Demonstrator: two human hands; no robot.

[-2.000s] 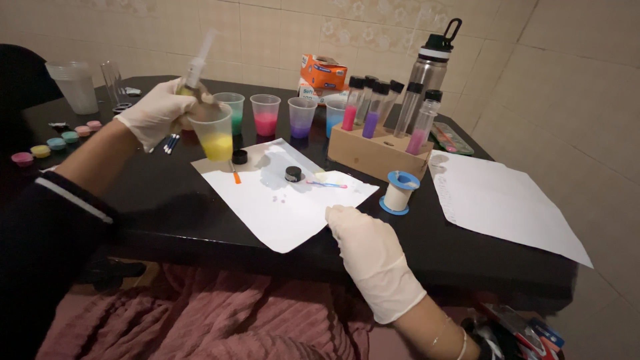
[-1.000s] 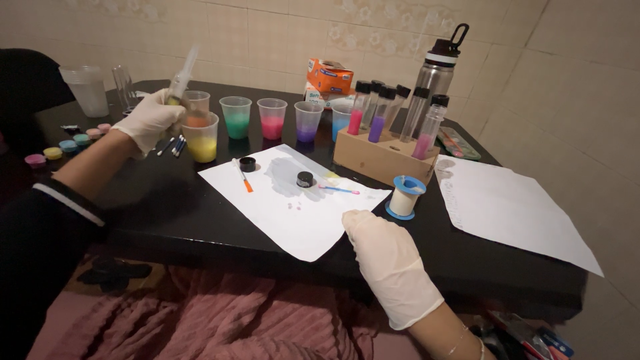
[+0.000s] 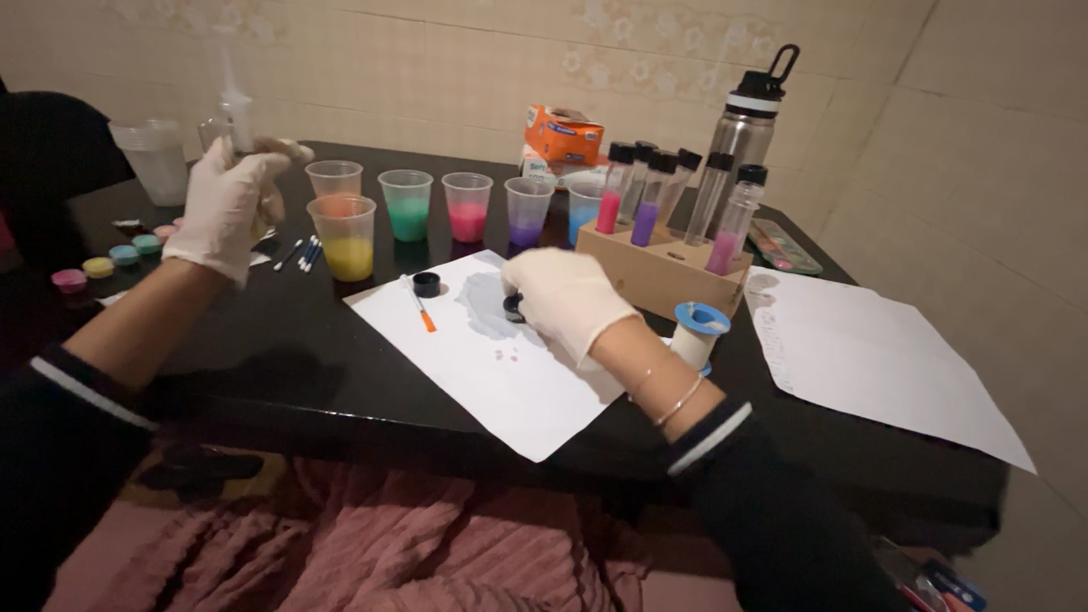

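Note:
My left hand (image 3: 229,200), in a white glove, holds a clear plastic syringe (image 3: 234,102) upright at the left, blurred. My right hand (image 3: 565,297), also gloved, has its fingers on a small black jar (image 3: 513,308) on the white paper (image 3: 510,399); whether they grip it cannot be told. A black cap (image 3: 427,284) and a thin brush with an orange tip (image 3: 420,308) lie at the paper's left part. Plastic cups of yellow (image 3: 344,246), orange (image 3: 334,183), green (image 3: 406,208), pink (image 3: 467,211), purple (image 3: 527,217) and blue liquid (image 3: 585,212) stand behind.
Capped tubes stand in a wooden rack (image 3: 654,272). Near it are a thread spool (image 3: 695,340), a steel bottle (image 3: 748,127), a paint palette (image 3: 786,246) and another paper sheet (image 3: 875,348). Stacked cups (image 3: 153,161), cotton swabs (image 3: 308,253) and small paint pots (image 3: 98,268) are at left.
My right hand has moved from the paper's near right edge onto the black jar. My left hand, with the syringe, has moved away from above the yellow cup to the left.

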